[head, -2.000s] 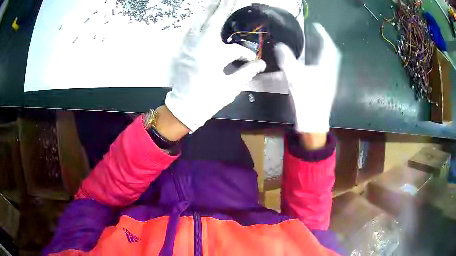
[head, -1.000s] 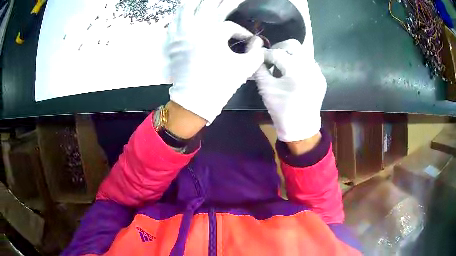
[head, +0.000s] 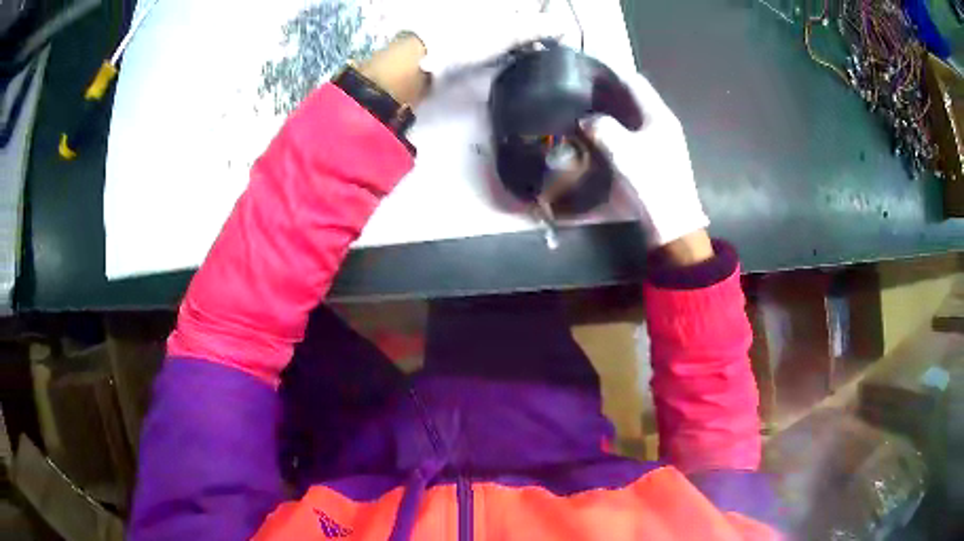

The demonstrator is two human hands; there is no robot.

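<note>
A black round camera head shell (head: 539,90) stands over the white work sheet (head: 169,180), right of the middle. It is blurred, and a silvery round part and short coloured wires show in its lower part. My right hand (head: 657,159), in a white glove, holds it from the right side with the thumb on it. My left hand (head: 452,34) reaches forward over the sheet, left of the shell. Its white glove merges with the sheet, so its fingers and anything in them are unclear.
Small dark screws (head: 312,53) lie heaped on the sheet beyond my left wrist. A yellow-and-black hand screwdriver (head: 102,81) lies at the left. Tangled wire harnesses (head: 888,85) lie at the far right beside a cardboard box (head: 948,95). More boxes stand below the bench edge.
Both hands were together at the black shell. My left hand has moved away, forward and left. The shell has turned and come lower in view, with my right hand on its right side.
</note>
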